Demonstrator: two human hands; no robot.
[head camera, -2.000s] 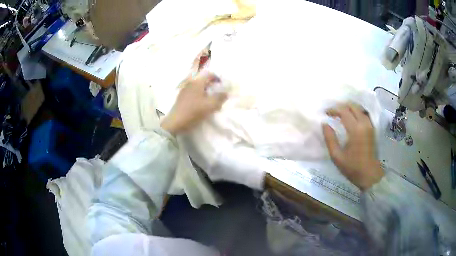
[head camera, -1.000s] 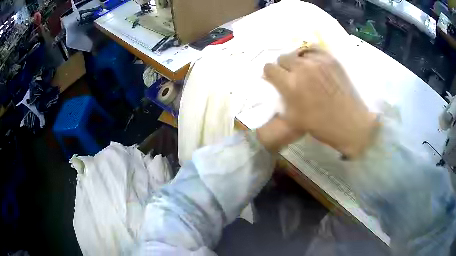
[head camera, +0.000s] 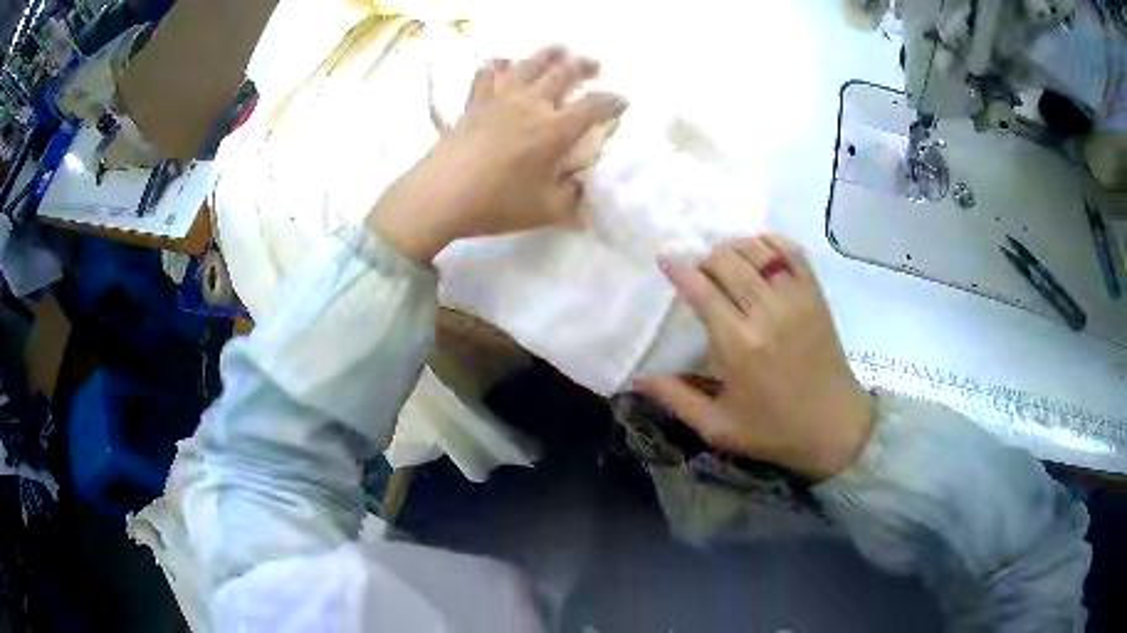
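Note:
A white fabric piece (head camera: 581, 297) lies on the table's front edge, with one corner over the edge. My left hand (head camera: 513, 155) lies on its upper left part, fingers spread and slightly blurred; whether it pinches cloth is hidden. My right hand (head camera: 760, 352), with a red ring, is at the piece's right edge, thumb low by the corner and fingers above; the cloth edge lies between them. Cream fabric (head camera: 309, 136) is heaped at the left and hangs over the edge.
The sewing machine's presser foot (head camera: 923, 161) is at the upper right. Black snips (head camera: 1044, 284) and a slim blue tool (head camera: 1100, 241) lie right of it. A printed scale (head camera: 1013, 402) runs along the front edge. A blue stool (head camera: 118, 427) stands at lower left.
The view has swung back right, so the machine shows again. My hands, crossed over each other a second ago, are now apart on the white piece, with my right hand at its right edge.

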